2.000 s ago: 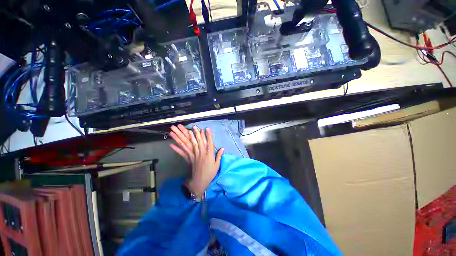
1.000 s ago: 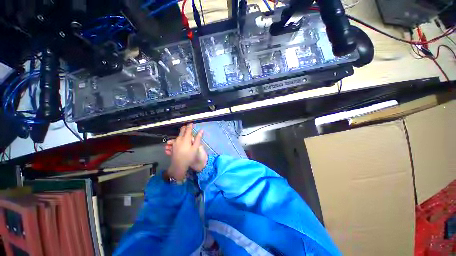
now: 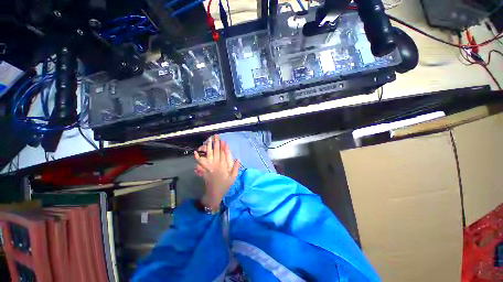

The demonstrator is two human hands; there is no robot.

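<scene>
My left hand (image 3: 221,165) lies over my right hand (image 3: 201,171) in front of my body, above a grey-clad lap. The left fingers are slightly apart and no held object shows. Only fingertips of my right hand seem to show; the rest is hidden. Just beyond the bench edge, two black test fixtures stand side by side, the left fixture (image 3: 160,122) and the right fixture (image 3: 314,91). Clear covers lie over their bays. Pale boards show in the right fixture's bays. Neither hand touches a fixture.
Thick black ribbed handles (image 3: 375,27) rise over the fixtures. Blue cables (image 3: 38,102) lie at left. Red packing trays (image 3: 58,242) stand lower left by a light frame. An open carton (image 3: 405,204) with red material (image 3: 485,242) is at right. Red and black leads (image 3: 473,47) lie upper right.
My hands were laid together with left fingers spread, then clasped and turned. Now the left hand lies over the right again, fingers closer together. The fixtures show no clear change.
</scene>
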